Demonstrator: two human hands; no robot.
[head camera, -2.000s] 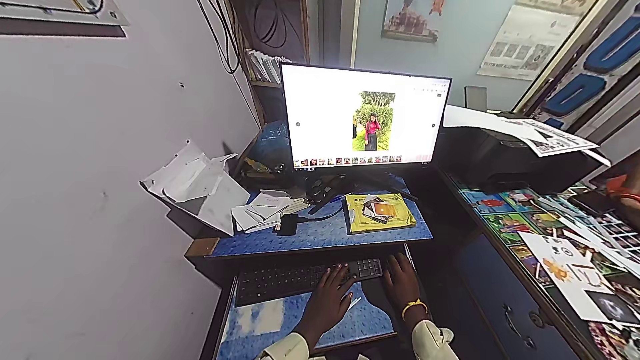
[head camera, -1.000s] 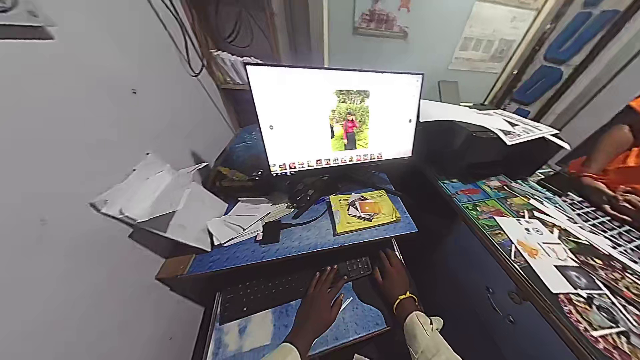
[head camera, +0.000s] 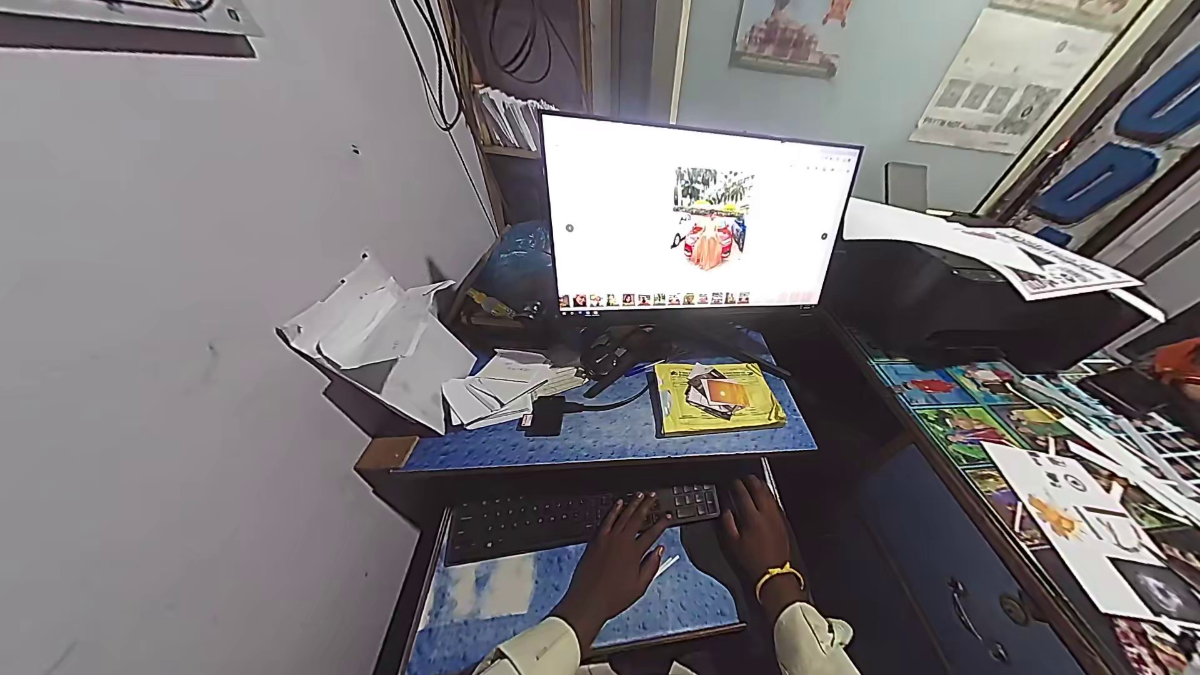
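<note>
My left hand (head camera: 614, 562) rests with spread fingers on the right part of a black keyboard (head camera: 534, 521), near its arrow keys. Just right of the keyboard my right hand (head camera: 756, 532), with a yellow band at the wrist, lies palm down; whether a mouse is under it is hidden. Both stand on a blue-patterned pull-out shelf (head camera: 694, 609). Above, a monitor (head camera: 619, 225) shows a photo between two arrows, with a row of small pictures below it. A small white stick (head camera: 667, 566) lies by my left thumb.
The upper blue shelf (head camera: 600, 450) bears a yellow packet (head camera: 675, 412) with small photos, a black card reader or adapter (head camera: 544, 417) and loose papers (head camera: 497, 389). A black printer (head camera: 947, 300) stands right, behind a counter with prints (head camera: 1050, 506). White wall at left; a person partly shows at far right.
The photo on the monitor has changed to one with a red car and palm trees. The person at the right has moved mostly out of view. My hands stay at the keyboard's right end.
</note>
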